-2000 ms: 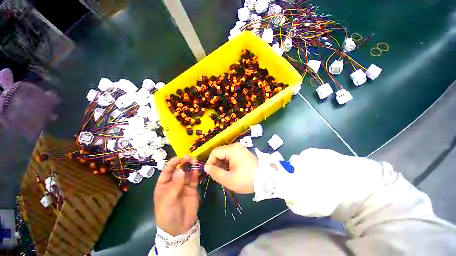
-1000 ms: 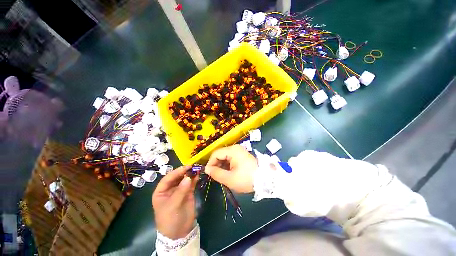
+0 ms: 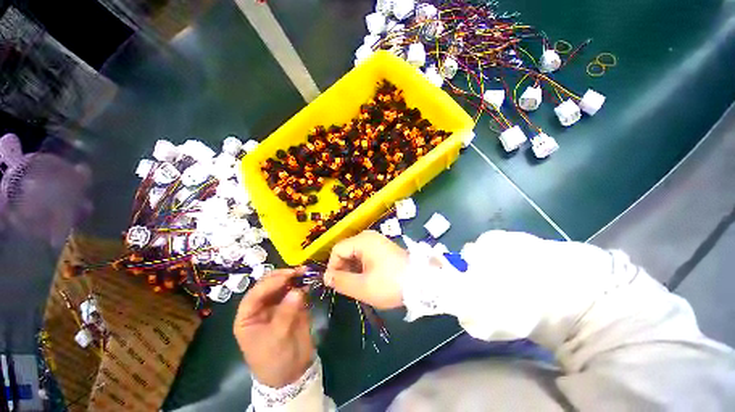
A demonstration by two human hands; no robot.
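My left hand [image 3: 276, 326] pinches a small dark connector [image 3: 300, 279] between thumb and fingers; its colour details are partly hidden. My right hand [image 3: 367, 269] is beside it, its fingertips closed on thin lead wires [image 3: 316, 278] at the connector. The fingertips of both hands nearly touch. Loose wire ends, red, yellow and dark, fan out below the fingers. Several white housings [image 3: 436, 224] lie by the near edge of the yellow parts bin [image 3: 355, 228], close to my right hand. The bin holds many black-and-orange connectors [image 3: 355, 161].
A tangled pile of wired units [image 3: 201, 217] lies left of the bin, partly over an open cardboard box [image 3: 145, 354]. Another wired pile [image 3: 483, 48] and rubber bands [image 3: 602, 64] lie beyond the bin. A pale metal upright [image 3: 282, 52] stands behind it. A pink fan [image 3: 36, 189] is at left.
The view has shifted slightly. Both hands stay together at the bin's near corner; the left fingers have closed further over the connector, which shows less now.
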